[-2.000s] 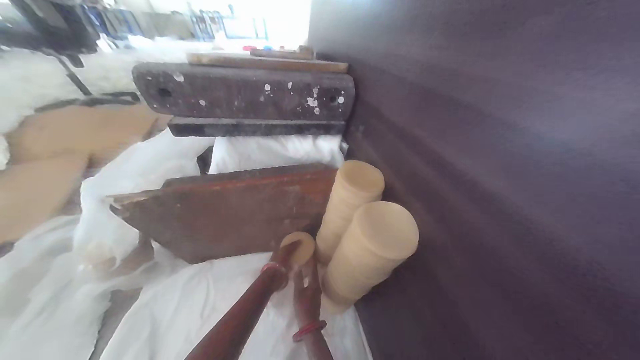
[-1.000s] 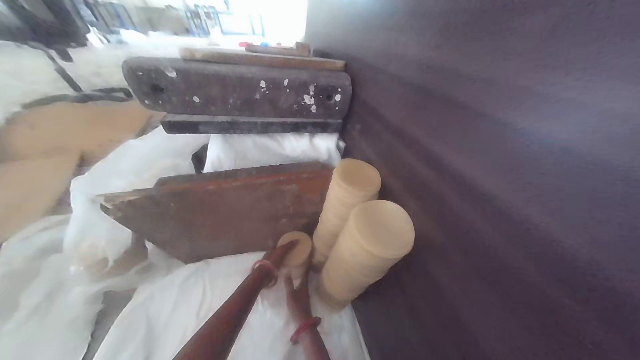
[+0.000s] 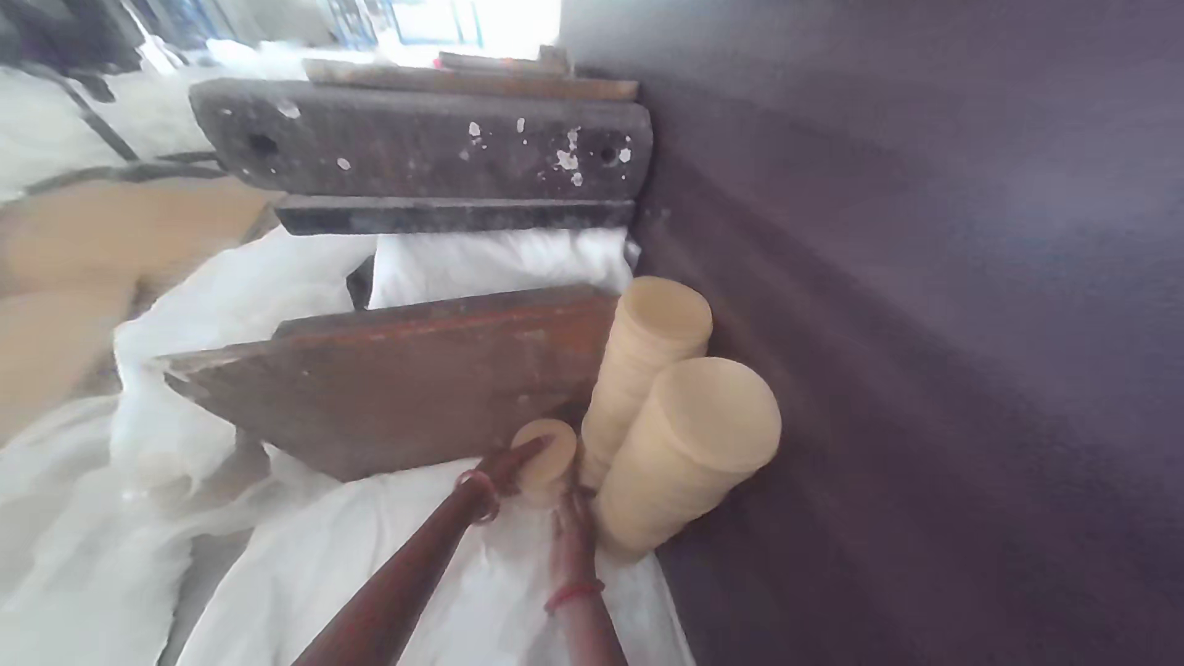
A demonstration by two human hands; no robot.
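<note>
Both my hands are around a short stack of round, flat, cream-coloured discs (image 3: 548,450) standing on white cloth. My left hand (image 3: 511,465) lies against its left side, fingers over the top disc. My right hand (image 3: 573,523) is at its lower right, between it and a tall stack; whether its fingers grip anything is not clear. Just right of the hands, two tall stacks of similar discs stand side by side, a front stack (image 3: 689,453) and a rear stack (image 3: 647,361), close to a dark purple-brown surface.
A reddish-brown wooden board (image 3: 435,379) stands behind the short stack. Farther back is a dark, paint-spotted plank (image 3: 416,139) with holes. The smooth dark panel (image 3: 925,324) fills the right side. White cloth (image 3: 305,573) spreads below, with brown flat sheets (image 3: 120,231) at the far left.
My right hand has shifted slightly down from the short stack's side. My left hand stays on the short stack. Both tall stacks stand as before.
</note>
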